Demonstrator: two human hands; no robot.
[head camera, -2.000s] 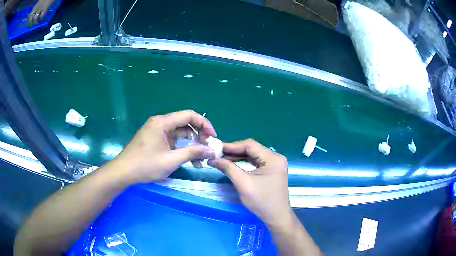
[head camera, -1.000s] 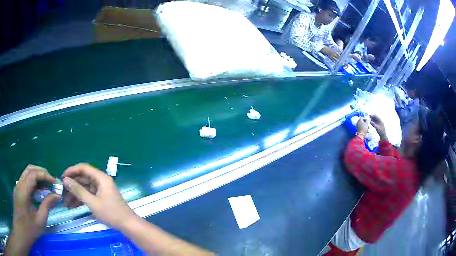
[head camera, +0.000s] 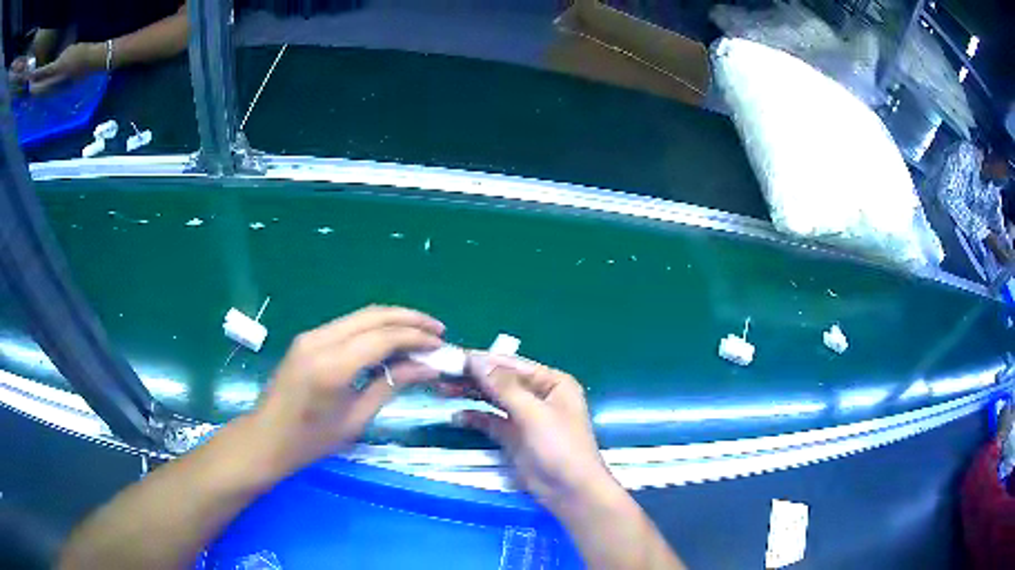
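My left hand and my right hand meet over the near edge of the green conveyor belt. Between their fingertips they hold a white plastic unit. A thin stem shows below my left fingers. Whether a clear cover is on the unit is hidden by the fingers and blur. Another white unit shows just behind my right fingers. More white units with stems lie on the belt, one at left and two at right.
A blue bin with clear covers is below my hands. A grey post slants at left. A paper slip lies right. Beyond the belt are a large bag, a cardboard box and another person's hand.
The view swung right, then back left. My hands stay together on the white unit, now held flatter between the fingertips. The units on the belt have shifted relative to my hands.
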